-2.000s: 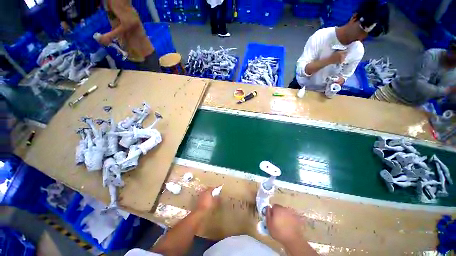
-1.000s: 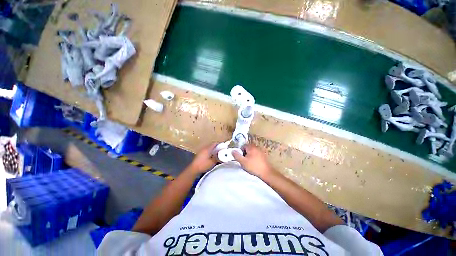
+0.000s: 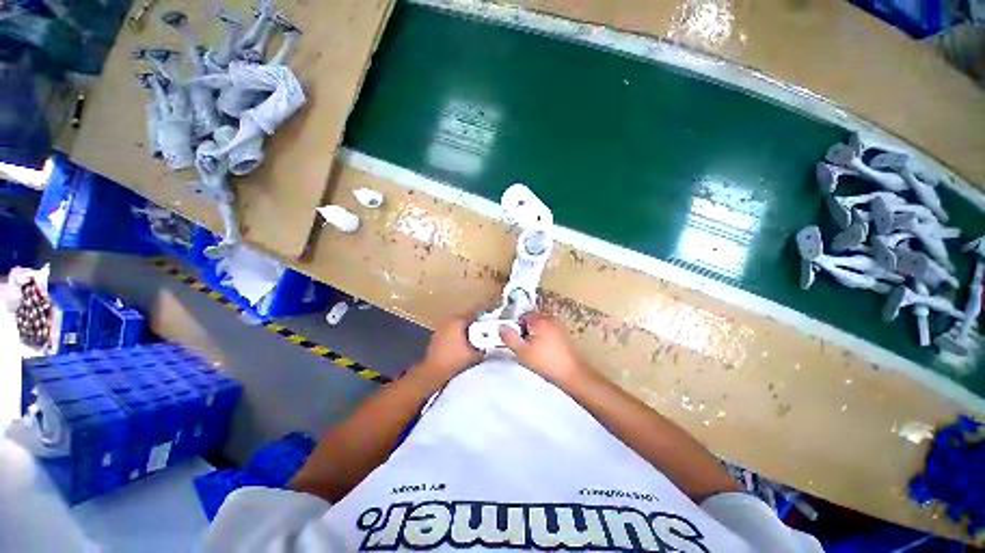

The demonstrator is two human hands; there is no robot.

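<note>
A white-grey jointed assembly (image 3: 529, 259) lies across the near bench edge. Its far oval end piece reaches to the green belt's border, and its near end is at my shirt. My left hand (image 3: 454, 344) holds the near end from the left. My right hand (image 3: 543, 346) holds it from the right, with the thumb on the near piece. The fingers partly hide the grip. A white glue bottle (image 3: 340, 218) lies on the bench at the left, with a small white cap or shell (image 3: 368, 198) beside it.
Limb assemblies (image 3: 221, 108) are heaped on the brown board (image 3: 286, 221) at the left. White-grey parts (image 3: 891, 232) lie on the green belt (image 3: 583, 140) at the right. Blue plastic parts (image 3: 953, 472) are at the right bench end. Blue crates (image 3: 135, 405) stand at the lower left.
My left hand has let go of the glue bottle and moved to the assembly. The assembly has been drawn to the bench edge at my body. Over the last second, hands and assembly barely moved.
</note>
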